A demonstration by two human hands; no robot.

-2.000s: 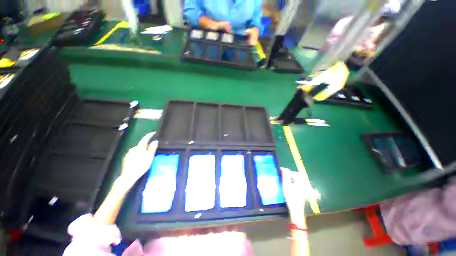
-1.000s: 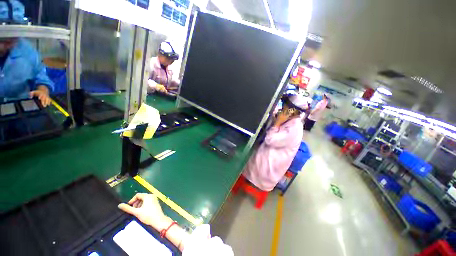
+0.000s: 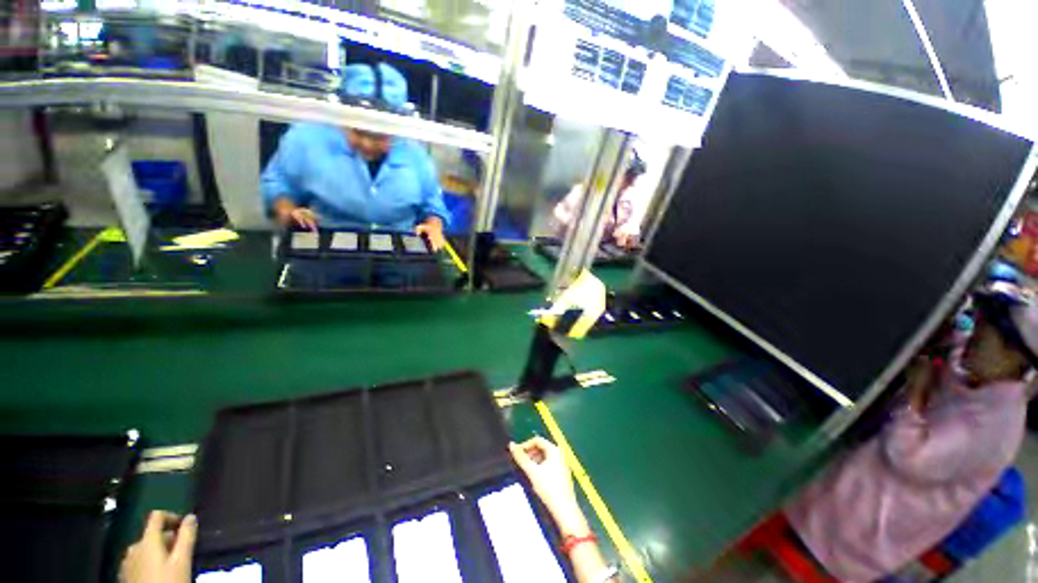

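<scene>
A black phone tray point(image 3: 469, 515) lies nearest me, cut off by the bottom edge. Several smartphones point(image 3: 427, 549) lie in its slots, their screens lit white. An empty black tray point(image 3: 342, 450) with bare slots lies against its far side. My left hand point(image 3: 159, 549) is at the trays' left side, low in the picture and partly cut off, its fingers bent at the phone tray's edge. My right hand point(image 3: 549, 478) has its fingertips on the phone tray's far right corner. Both hands appear to hold this tray by its sides.
A black holder with a yellow-and-white top point(image 3: 544, 353) stands beyond the right corner, by yellow tape point(image 3: 586, 484). Another black tray point(image 3: 57, 501) is at left. A person in blue point(image 3: 359, 177) handles a tray point(image 3: 364, 271) opposite. A black partition point(image 3: 842, 216) and a seated person in pink point(image 3: 928, 467) are right.
The view has swung back left from the right-hand aisle, so my left hand shows again. My right hand stays by the phone tray's right corner. The outer screens, blue two seconds ago, now show white.
</scene>
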